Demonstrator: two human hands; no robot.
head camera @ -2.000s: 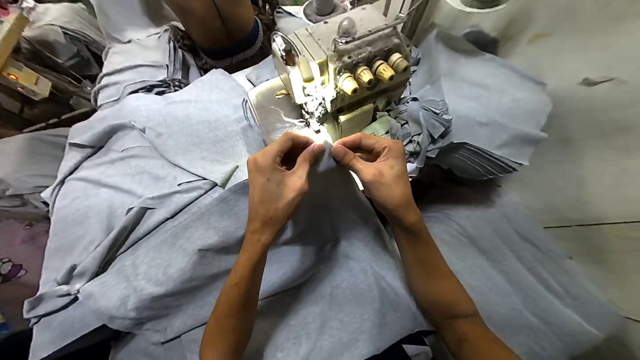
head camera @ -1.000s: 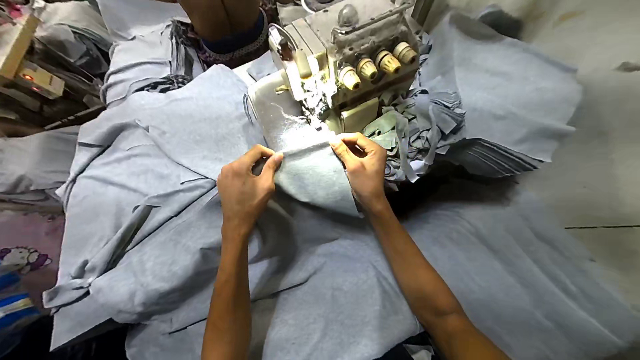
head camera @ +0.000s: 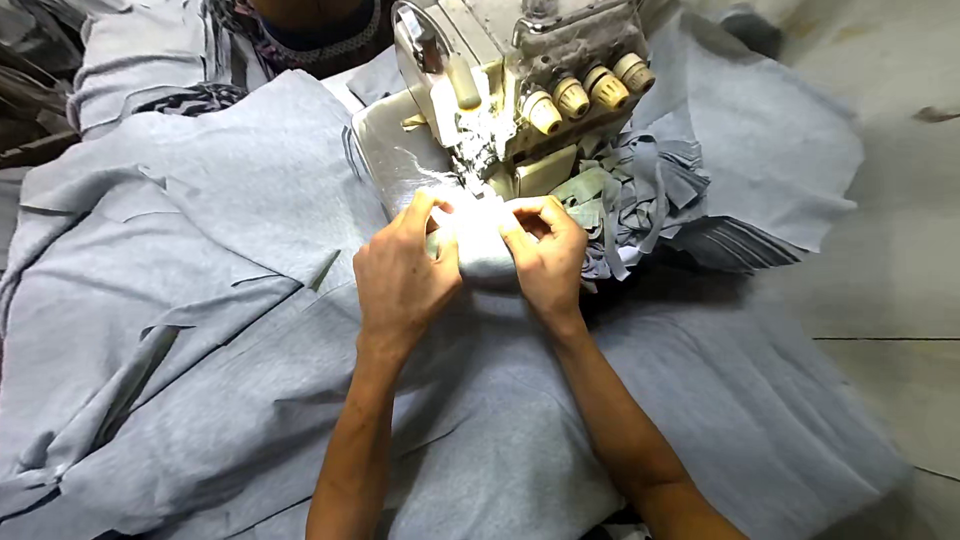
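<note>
An overlock sewing machine point(head camera: 480, 75) with several cream tension knobs stands at the top centre, its lamp lighting the needle area. Just in front of the presser foot, my left hand point(head camera: 412, 270) pinches the left side of a grey fabric piece point(head camera: 484, 251) between thumb and fingers. The right side of that same piece is pinched by my right hand point(head camera: 547, 255). Between the hands the fabric's edge is washed out by glare, so its contact with the foot cannot be told. Larger grey cloth point(head camera: 495, 420) lies under both forearms.
Fabric offcuts point(head camera: 630, 195) are heaped right of the machine, beside a fanned stack of grey panels point(head camera: 735, 244). More grey cloth point(head camera: 225, 172) spreads over the left side. Part of another person point(head camera: 319, 30) shows at the top left. The tiled floor point(head camera: 885, 300) lies at right.
Two seconds ago the hands were close together at the fabric; a second ago they were apart along its edge. Both now hold it right before the presser foot, the left hand having moved nearer the foot.
</note>
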